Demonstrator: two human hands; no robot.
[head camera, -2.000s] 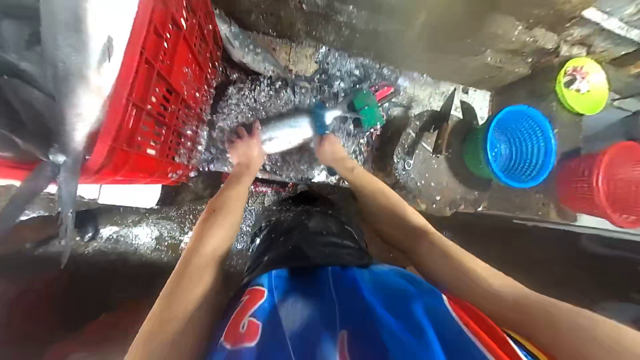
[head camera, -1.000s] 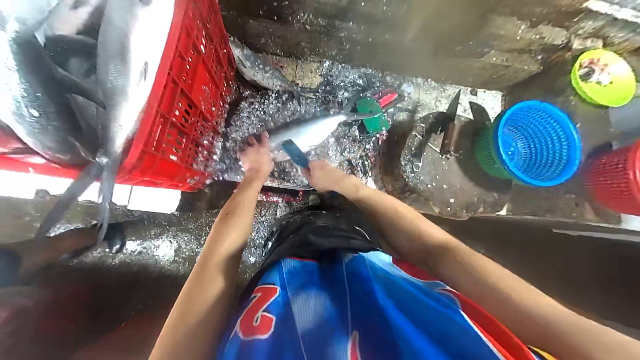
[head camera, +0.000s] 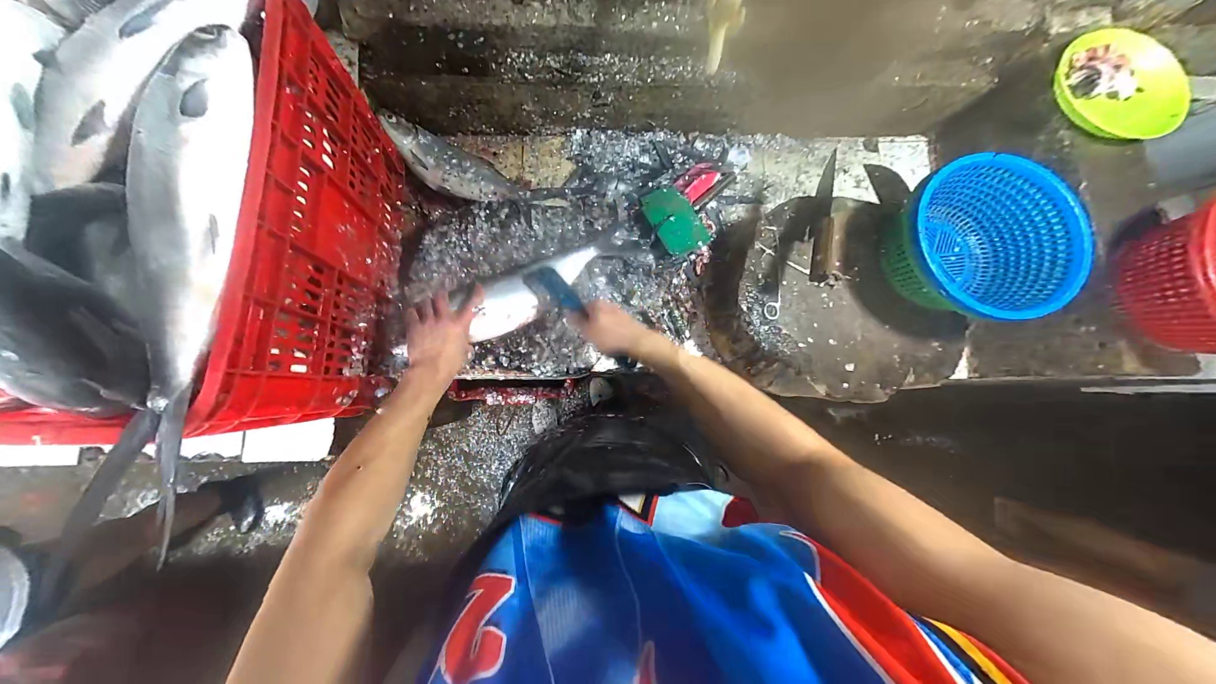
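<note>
A silvery fish (head camera: 508, 306) lies slantwise on the scale-strewn work surface, its tail toward the upper right. My left hand (head camera: 442, 331) presses on its left end with the fingers spread. In my right hand (head camera: 613, 331) is the handle of a blue scraping tool (head camera: 554, 289), whose head rests on or just over the fish's side. Just beyond the tail lies a green plastic piece (head camera: 675, 220), with a red object (head camera: 699, 182) behind it. Another whole fish (head camera: 446, 163) lies farther back, beside the crate.
A red plastic crate (head camera: 302, 228) heaped with large fish (head camera: 190, 190) stands at left. To the right are a knife (head camera: 826, 223) with a wooden handle, a blue basket (head camera: 1007, 236) set in a green one, a red basket (head camera: 1173, 275) and a yellow-green basket (head camera: 1121, 84) holding scraps.
Both hands stay at the fish, and the blue tool has shifted along its body. The fish's tail, by the green piece in the earlier frames, now points more toward the upper right.
</note>
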